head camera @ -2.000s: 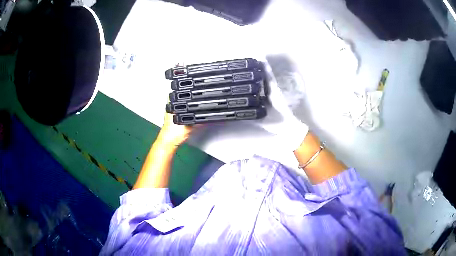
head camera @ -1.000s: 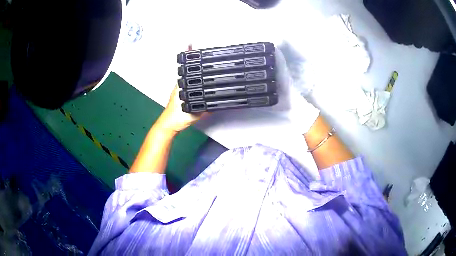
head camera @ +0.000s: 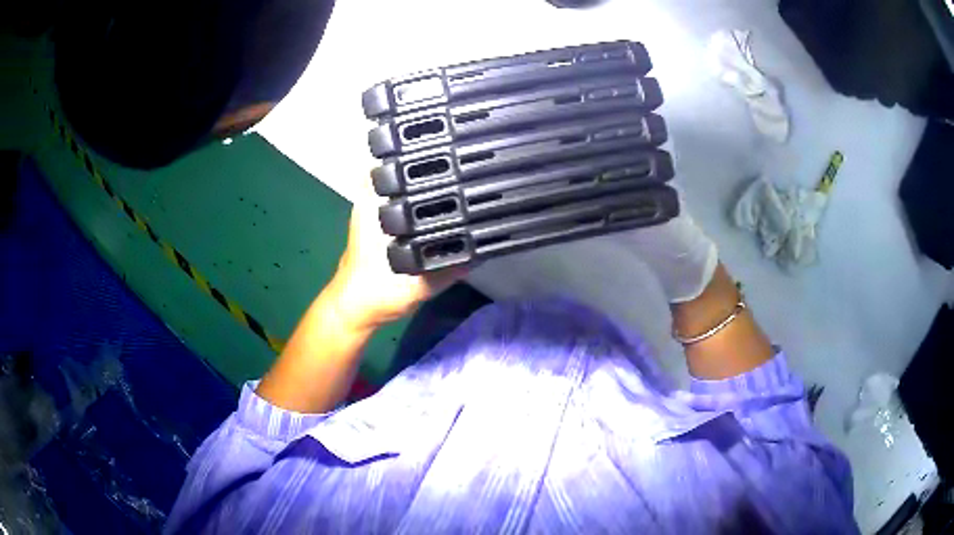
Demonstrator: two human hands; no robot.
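Note:
A bundle of several black cases point(head camera: 534, 157) is held up in front of me, stacked edge to edge with their narrow slotted sides facing me. The bundle tilts up towards the right. My left hand point(head camera: 382, 277), mostly bare, holds it from below at the left end; its fingers are largely hidden behind the cases and washed out by glare. My right hand point(head camera: 675, 256), in a white glove, is at the bundle's lower right end and supports it; its fingers are hidden behind the cases.
The large round lamp head point(head camera: 188, 78) is close at upper left. Crumpled white cloth point(head camera: 779, 219) lies at right beside a yellow-and-black stick point(head camera: 831, 172). Another white cloth point(head camera: 753, 84) lies farther back. Black stacks point(head camera: 868, 47) line the right side. A clear bag point(head camera: 879, 402) is at lower right.
The bundle has come closer to the camera, shifted right and tilted up at its right end. Both hands moved with it. The lamp head appears farther right and higher in the view.

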